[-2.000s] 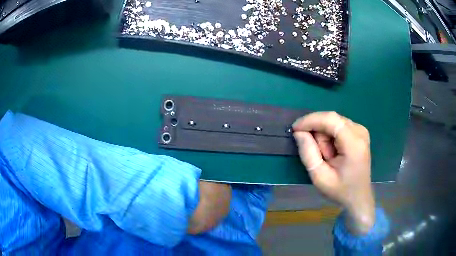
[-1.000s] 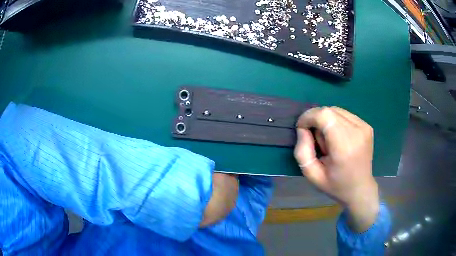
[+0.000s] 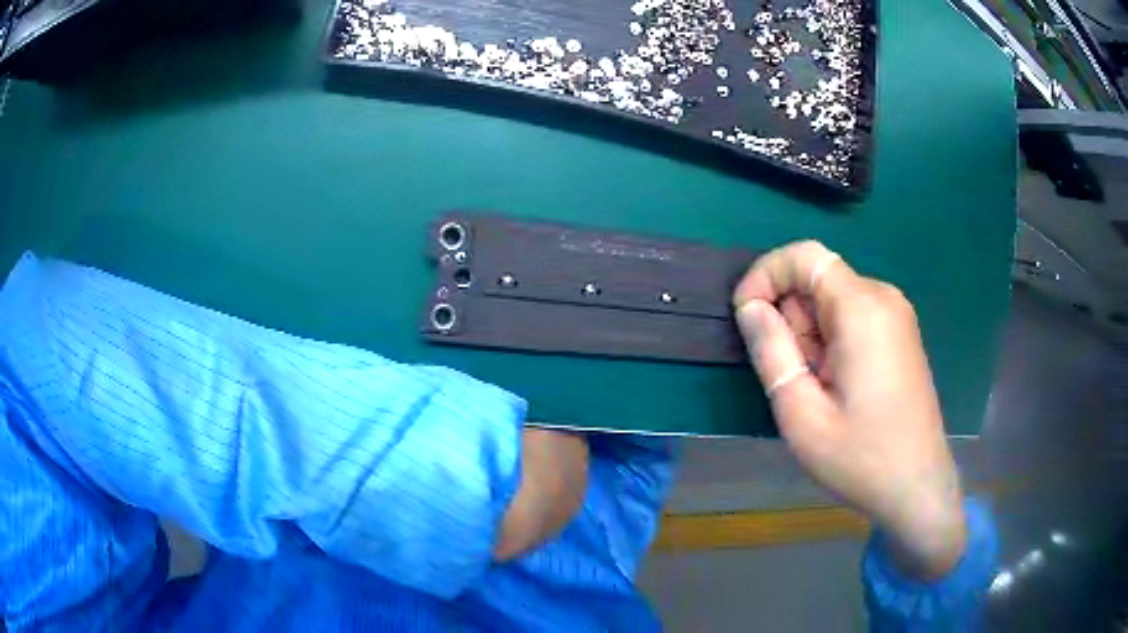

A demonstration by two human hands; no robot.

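A black oblong plate point(image 3: 594, 328) lies on the green mat, with two bright-ringed holes at its left end. Three small silvery fasteners sit in a row along its middle groove. My right hand point(image 3: 835, 340) is at the plate's right end and covers it; thumb and index fingertip are pinched together over the plate. Whether a small part is between them is hidden. Of my left hand point(image 3: 542, 492), only skin near the blue cuff shows, below the mat's front edge; its fingers are out of sight.
A black tray point(image 3: 594, 109) scattered with many silvery bits lies behind the plate, cut off by the top edge. A dark object point(image 3: 136, 31) is at the top left. Metal rails and cables point(image 3: 1045, 62) run at the top right. The green mat point(image 3: 235, 186) ends in front of the plate.
Since two seconds ago, the plate and tray appear shifted right and slightly up in the view. My right hand stays at the plate's right end, and the fourth fastener is now covered.
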